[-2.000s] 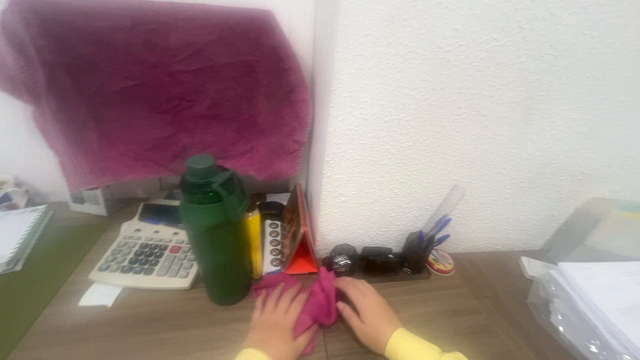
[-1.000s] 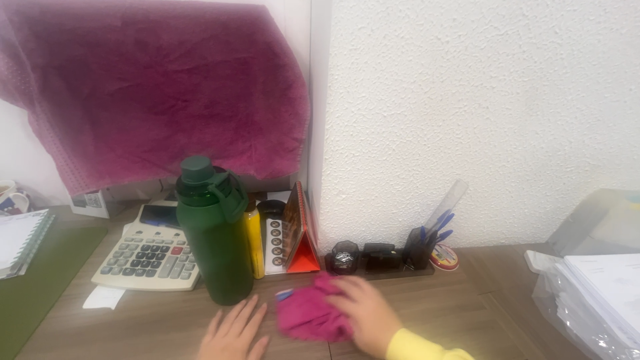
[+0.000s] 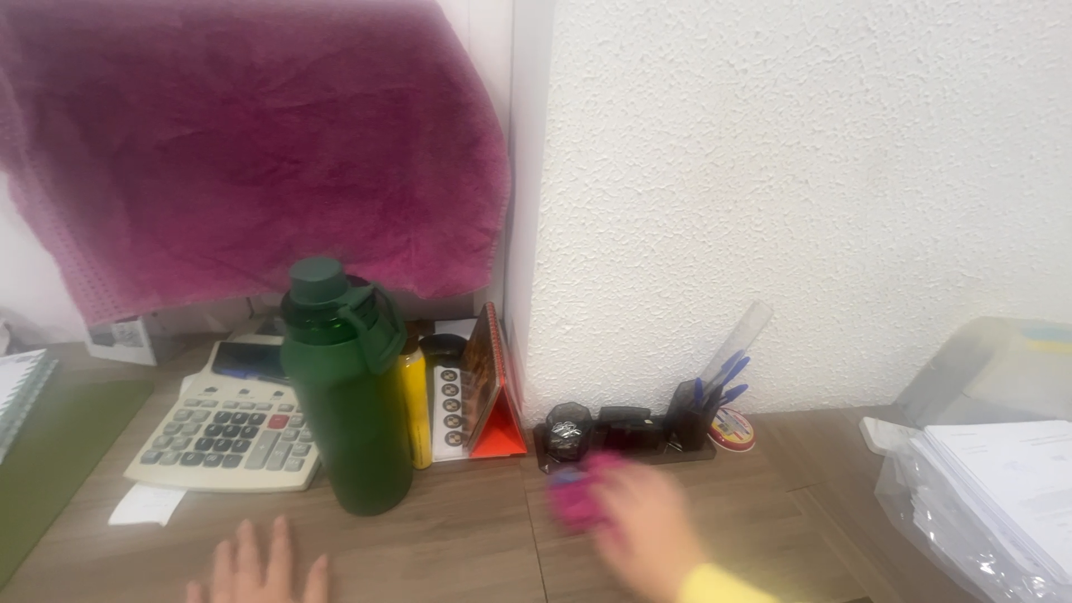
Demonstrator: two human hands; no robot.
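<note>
My right hand (image 3: 649, 523), blurred, holds a bunched magenta cloth (image 3: 582, 494) on the wooden desk, just in front of a dark desk organizer (image 3: 615, 431) with blue pens (image 3: 724, 377) and a clear ruler. My left hand (image 3: 260, 569) rests with fingers spread at the bottom edge, nothing in it, in front of a printing calculator (image 3: 234, 440). A large green bottle (image 3: 352, 410) stands upright between the calculator and a yellow tube-like item (image 3: 416, 410). Right of that are a sheet with round emblems (image 3: 450, 410) and a spiral desk calendar with a red base (image 3: 498, 419).
A magenta towel (image 3: 276, 151) hangs above the bottle. At left lie a green mat (image 3: 75, 461), a spiral notebook (image 3: 21, 385) and a paper slip (image 3: 146, 504). A round tin (image 3: 733, 429) sits by the organizer. Papers (image 3: 1005, 494) in clear plastic lie at right, near a textured white wall (image 3: 804, 201).
Both hands were at the cloth two seconds ago; the left hand has since come off it and moved left. The right hand has moved the cloth right, toward the organizer.
</note>
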